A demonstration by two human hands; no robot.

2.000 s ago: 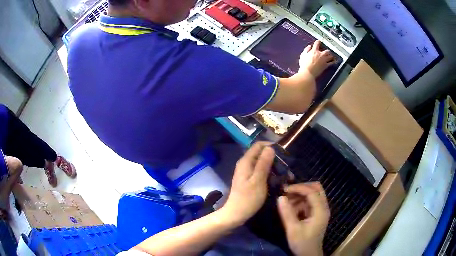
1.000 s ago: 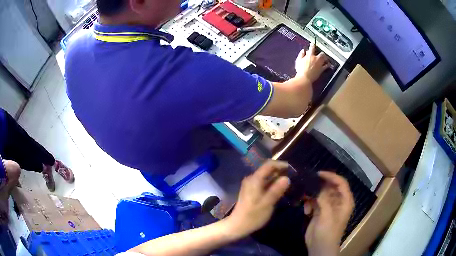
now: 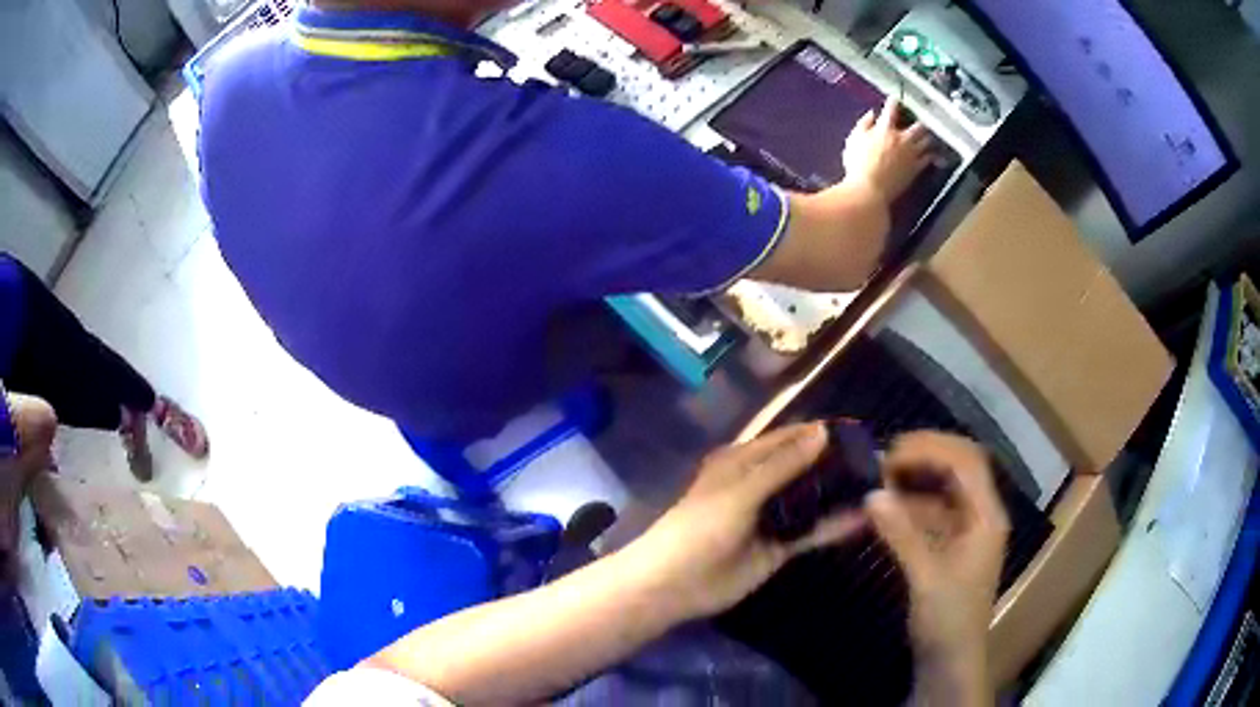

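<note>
My left hand, bare, comes in from the lower left and holds a small black part between thumb and fingers. My right hand is just right of the part, its fingers bent and blurred near the part's right side; whether it touches the part is unclear. Both hands are above an open brown carton. Tight rows of black parts fill the carton, partly hidden by my hands. A pale liner sheet with a dark curved patch is at the carton's far side.
A coworker in a blue polo sits at the left, a hand on the mouse pad. Black parts and a red plate lie on the white bench. A monitor stands behind. Blue stool and blue crate are lower left.
The black part is now clearer in my left hand, higher over the carton. My hands have come closer together than one second ago. The view has shifted slightly.
</note>
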